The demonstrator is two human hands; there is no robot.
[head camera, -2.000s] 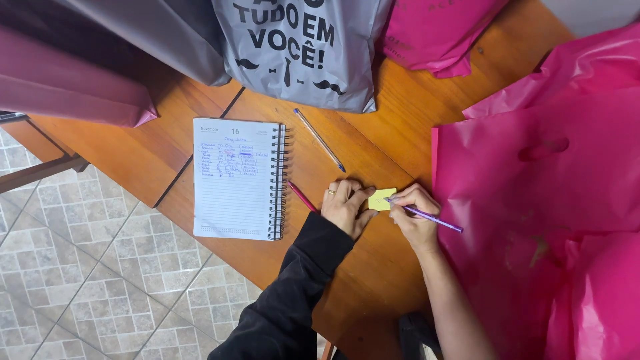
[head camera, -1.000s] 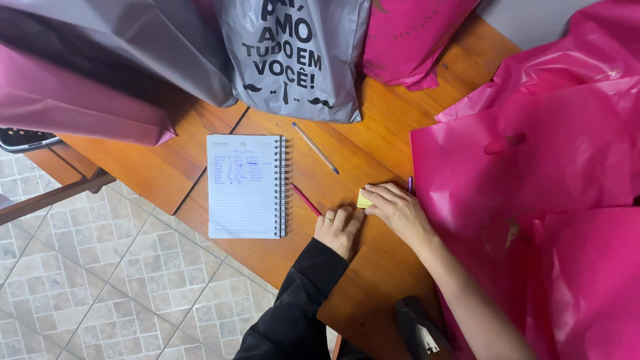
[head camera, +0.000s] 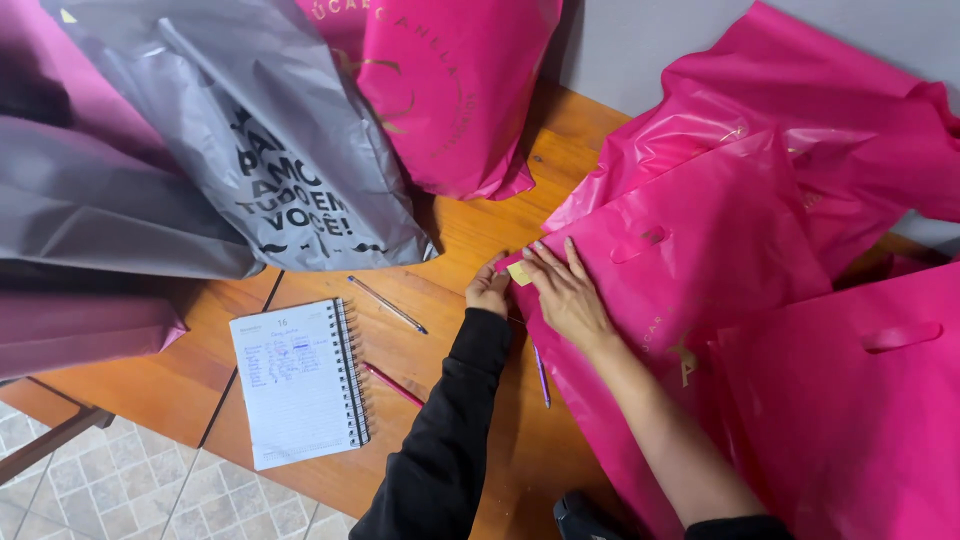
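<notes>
A pink plastic bag with a cut-out handle point(head camera: 675, 292) lies flat on the right of the wooden table. At its upper left corner my left hand point(head camera: 489, 289) pinches the bag's edge between thumb and fingers. Beside it, a small yellow sticky note point(head camera: 519, 273) rests on that corner. My right hand point(head camera: 566, 296) lies palm down on the bag, fingers spread, its fingertips at the note's right side. Just below the hands a purple pen point(head camera: 541, 376) lies by the bag's edge.
A spiral notebook point(head camera: 289, 405) with handwriting lies left, near a clear pen point(head camera: 387, 304) and a red pen point(head camera: 394, 385). Grey bag point(head camera: 300, 150) and pink bag point(head camera: 442, 97) stand behind. More pink bags point(head camera: 847, 420) cover the right. A black object point(head camera: 589, 517) sits at the bottom.
Both hands have moved from the bare table to the pink bag's corner, the yellow note with them. The purple pen, in my right hand two seconds ago, now lies on the table. The view has shifted.
</notes>
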